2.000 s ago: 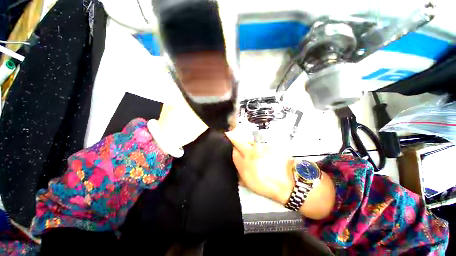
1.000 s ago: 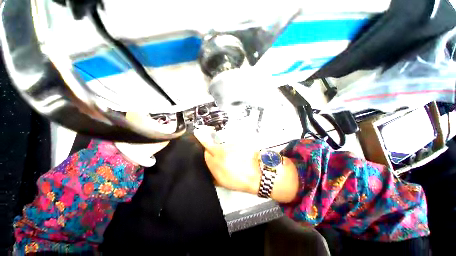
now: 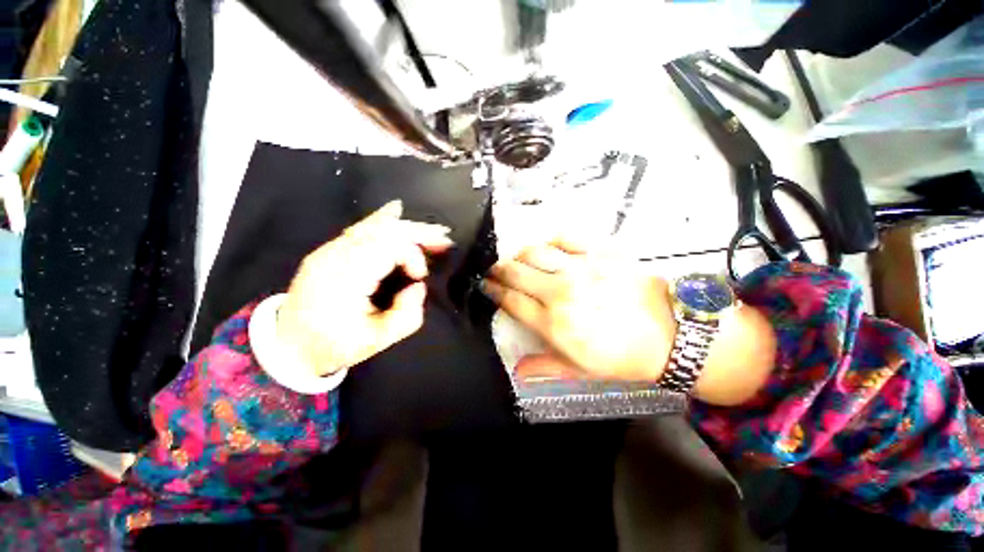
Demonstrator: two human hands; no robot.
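Note:
A plain black fabric panel [image 3: 324,199] lies on the machine bed and hangs over the front edge. Its upper right edge is at the presser foot and needle [image 3: 481,162], beside a round metal part [image 3: 523,142]. My left hand [image 3: 356,297] is over the panel, fingers curled and thumb apart from the index finger, with nothing seen in it. My right hand [image 3: 588,307] is at the panel's right edge below the foot, its fingertips on the bunched cloth edge. What lies under these fingertips is hidden.
Speckled black fabric [image 3: 108,216] is piled at left. Fabric shears [image 3: 755,183], a small dark tool [image 3: 745,86] and a black-handled tool [image 3: 842,183] lie at right. A clear zip bag [image 3: 917,102] and a phone in an open box [image 3: 958,280] are far right. A graduated strip [image 3: 604,403] runs along the front edge.
The view has shifted, showing more of the bed. My left hand has come away from the needle area, back over the panel. My right hand is now lower, farther from the foot.

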